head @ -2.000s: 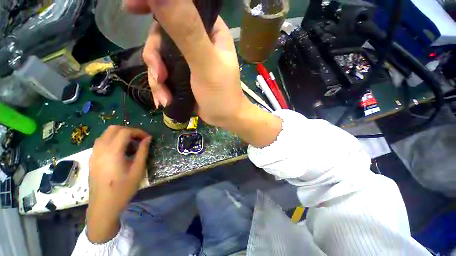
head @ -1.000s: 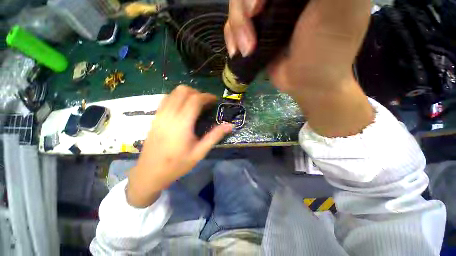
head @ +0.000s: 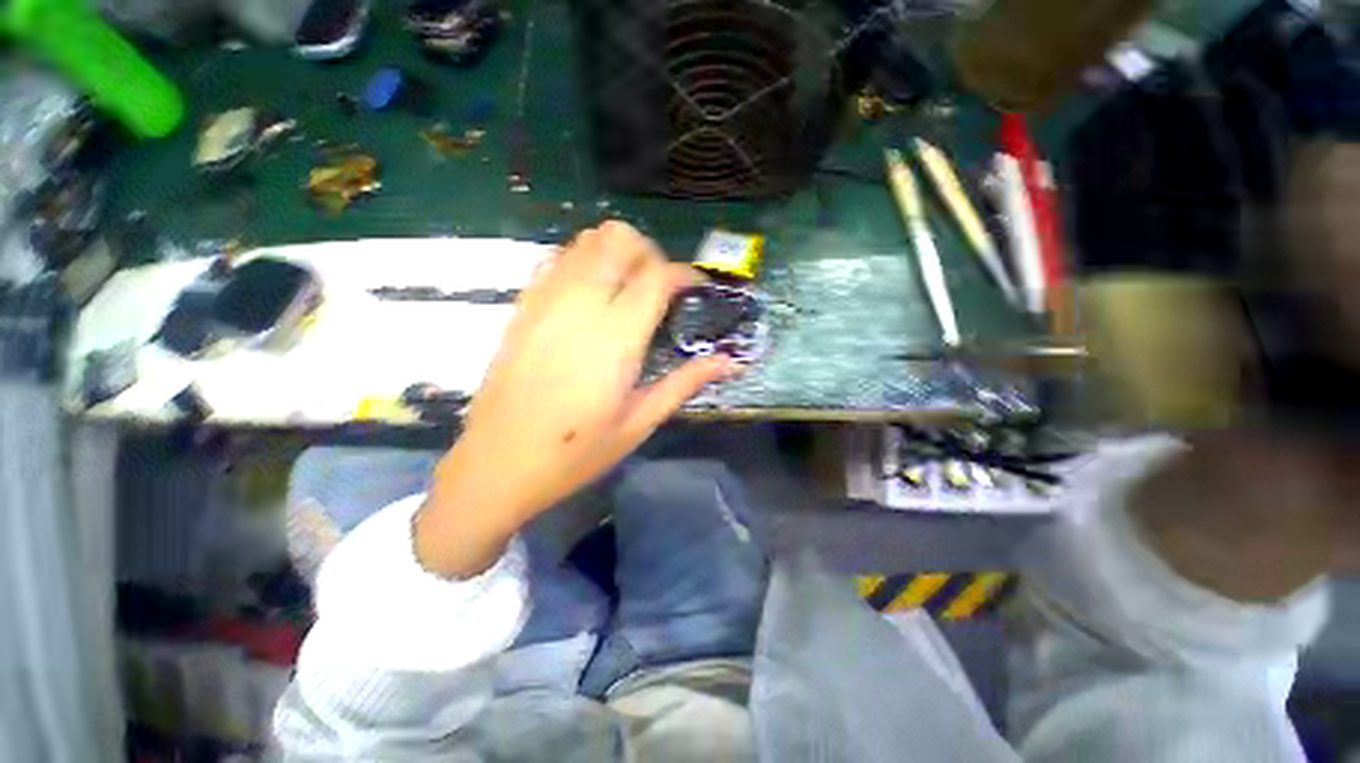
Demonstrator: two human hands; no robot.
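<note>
The open smartwatch case [head: 716,321] lies on the worn shiny patch of green mat near the bench's front edge. My left hand [head: 574,358] is at its left side, thumb and fingers around the case's edge. A yellow-and-white battery [head: 731,252] lies just behind the case. My right hand [head: 1245,499] is at the far right, strongly blurred, around the dark hot air gun handpiece [head: 1290,313], whose tan band [head: 1171,346] shows to the left.
A white board [head: 433,321] with a second smartwatch [head: 266,298] lies left. A black fan [head: 709,97] stands behind. Two pale-handled tools [head: 928,246], a white pen [head: 1019,231] and a red pen [head: 1038,194] lie right. Gold scraps [head: 343,181] and a green tube [head: 112,67] are back left.
My right hand has moved the handpiece away from over the case to the far right. My left hand has come from the board to the case. The battery now shows uncovered behind the case.
</note>
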